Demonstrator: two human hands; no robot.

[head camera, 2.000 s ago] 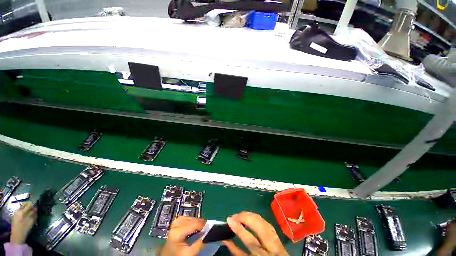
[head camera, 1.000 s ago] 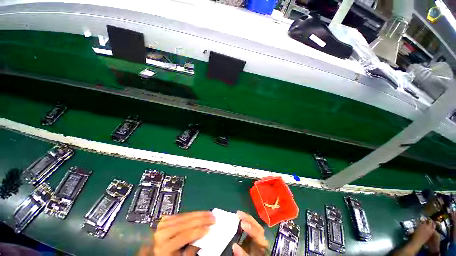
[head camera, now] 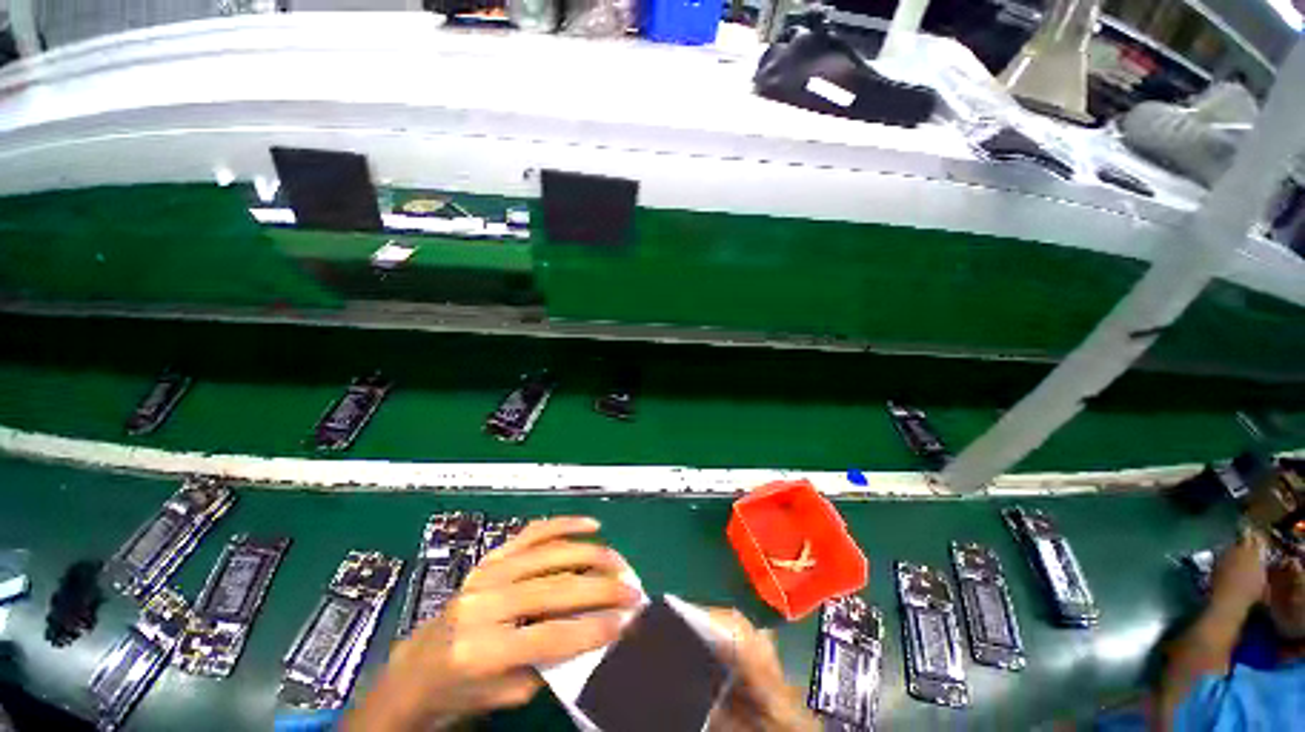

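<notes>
My left hand (head camera: 494, 629) and my right hand (head camera: 761, 679) are at the bottom centre, above the bench. Between them they hold a matte black adhesive sheet (head camera: 656, 675) with a white backing paper (head camera: 580, 678) behind it. The white shows along the sheet's left and upper edges. My left fingers lie over the white paper; my right hand is at the right edge, partly hidden behind the sheet. Phone units (head camera: 339, 629) lie on the green bench on both sides of my hands. One unit is partly hidden behind my left hand.
A red bin (head camera: 797, 549) with tan strips stands right of my hands. A white rail (head camera: 429, 476) separates the bench from the conveyor, which carries more units (head camera: 351, 413). Two black sheets (head camera: 588, 209) hang on the shelf edge. A grey post (head camera: 1088, 365) and another person's arm (head camera: 1216, 629) are at right.
The held sheet has turned from its white side to its black side facing me. The view has tilted, so the shelf and conveyor sit lower in the picture than a second ago.
</notes>
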